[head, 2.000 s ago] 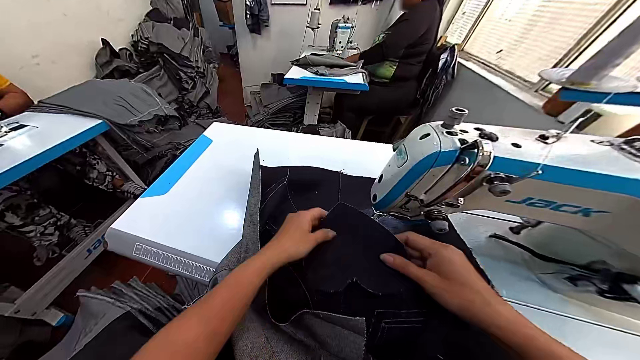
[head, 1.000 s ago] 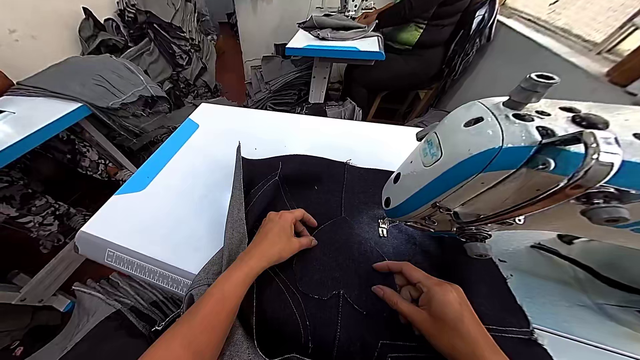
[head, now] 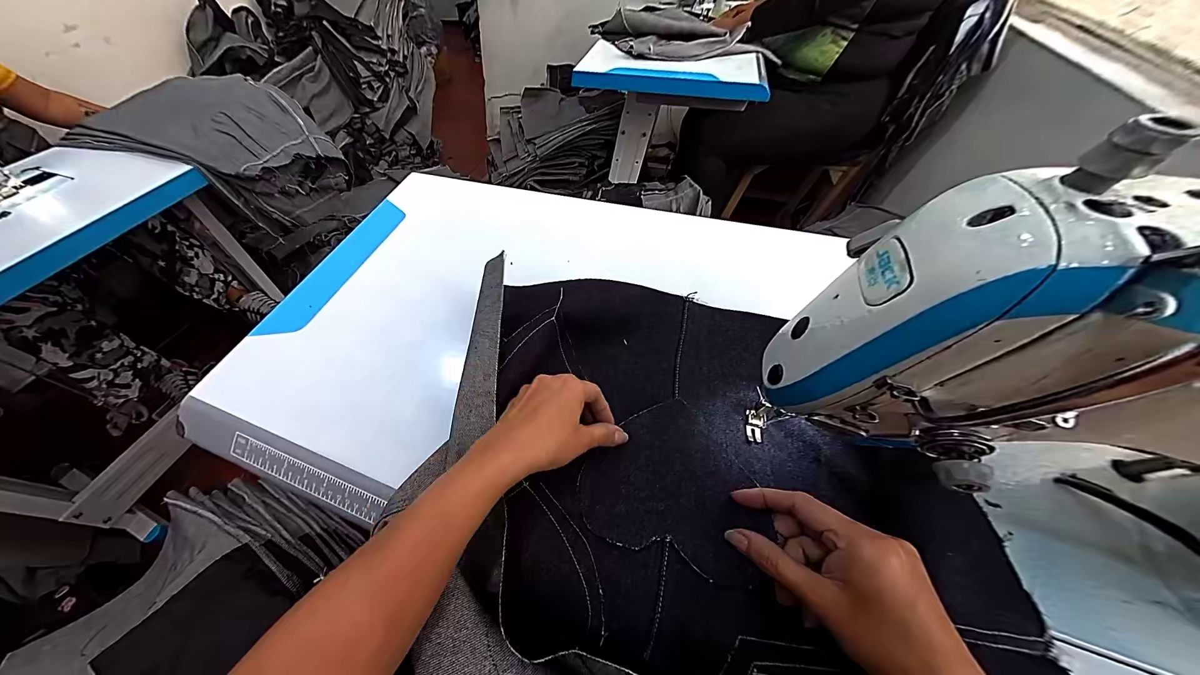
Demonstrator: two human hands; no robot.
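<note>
A dark denim garment piece (head: 628, 347) with pale stitch lines lies over the white sewing table (head: 319, 375), its grey underside folded up along the left. A shaped dark denim patch (head: 656, 478) rests flat on it. My left hand (head: 558, 427) lies at the patch's upper left, its thumb and fingers bent near the cloth. To the right of the patch my right hand (head: 825, 562) touches the cloth, with thumb and forefinger apart. The presser foot (head: 756, 424) of the Jack sewing machine (head: 947, 272) stands just beyond the patch's upper right. Neither hand visibly pinches the fabric.
Stacked grey denim pieces (head: 272, 534) hang below the table at left. Grey cloth (head: 216, 131) covers part of a neighbouring table (head: 94, 202), where a co-worker's arm (head: 47, 101) shows. Another person (head: 806, 122) sits behind a second table (head: 675, 70). The machine head bounds the right side.
The patch, held up between both hands two seconds ago, now lies flat on the garment piece. Both hands have let go of its edges. The view has moved closer to the table.
</note>
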